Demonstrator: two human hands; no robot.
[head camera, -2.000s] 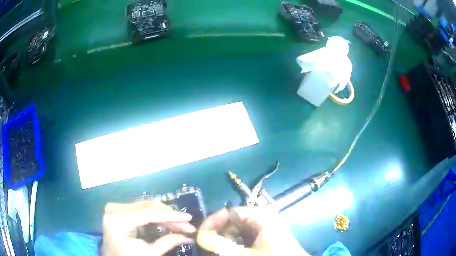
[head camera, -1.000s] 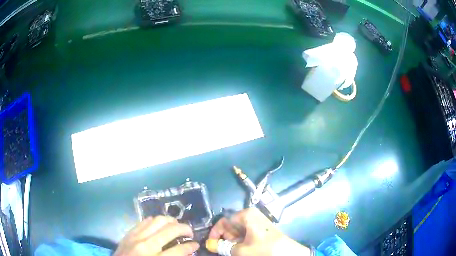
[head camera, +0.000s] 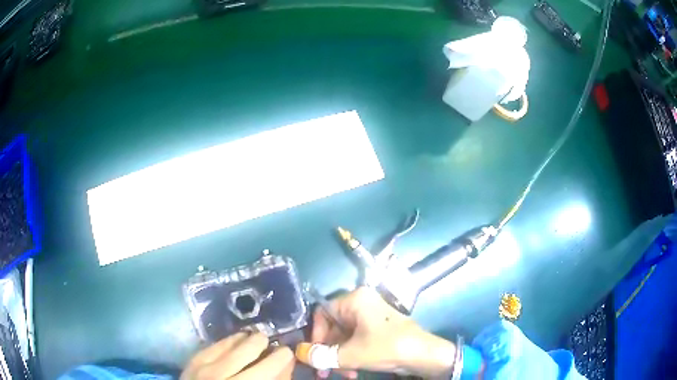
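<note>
A camera housing with a clear-looking mottled rim, dark face and hexagonal opening lies at the lower centre-left. My left hand is at its lower edge, fingers bent and cut off by the frame's bottom; what they grip is hidden. My right hand is just right of the housing, its fingers closed on a slim grey tool that points up and left. An orange-and-white piece shows at its fingertips. Dark material between the hands is mostly hidden.
An air gun lies beyond my right hand, its hose running to the upper right. A white sheet lies mid-bench, gold-coloured small parts at right, a white bottle farther back, a blue tray at left and a black tray at right.
The view has shifted, so bench items sit higher in it. My hands have moved down off the housing's face, uncovering its opening. The slim grey tool now shows more clearly.
</note>
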